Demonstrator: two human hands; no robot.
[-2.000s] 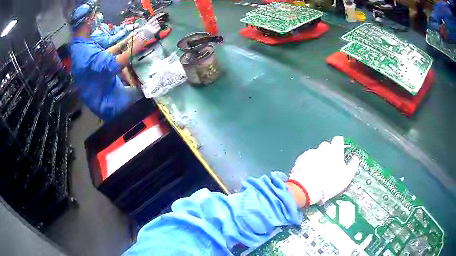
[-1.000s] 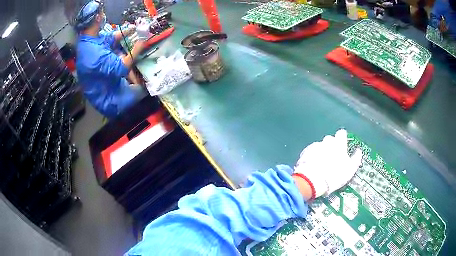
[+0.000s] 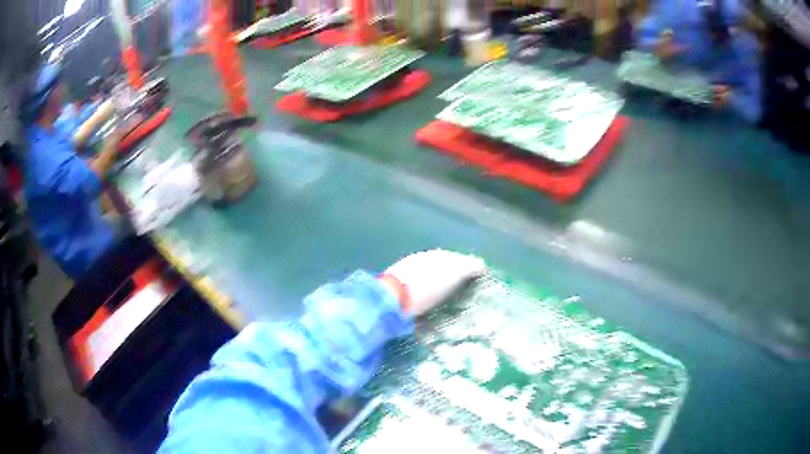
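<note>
A large green circuit board lies low in the picture in front of me, dense with solder points and bright with glare; its near edge is cut off by the frame. My left hand, in a white knit glove with a red wrist band and a light blue sleeve, holds the board's far left edge. The hand and board are motion-blurred, so single fingers do not show clearly. My right hand is not in view.
Boards on red pallets stand across the green worktable, the nearest pallet beyond my board. A metal can and a white bag stand left. A black bin is beside the table. People in blue are left and far right.
The view has turned right, so the hand, board, pallets and can sit further left in the picture. A person at the far right shows more. My left hand remains at the board's edge.
</note>
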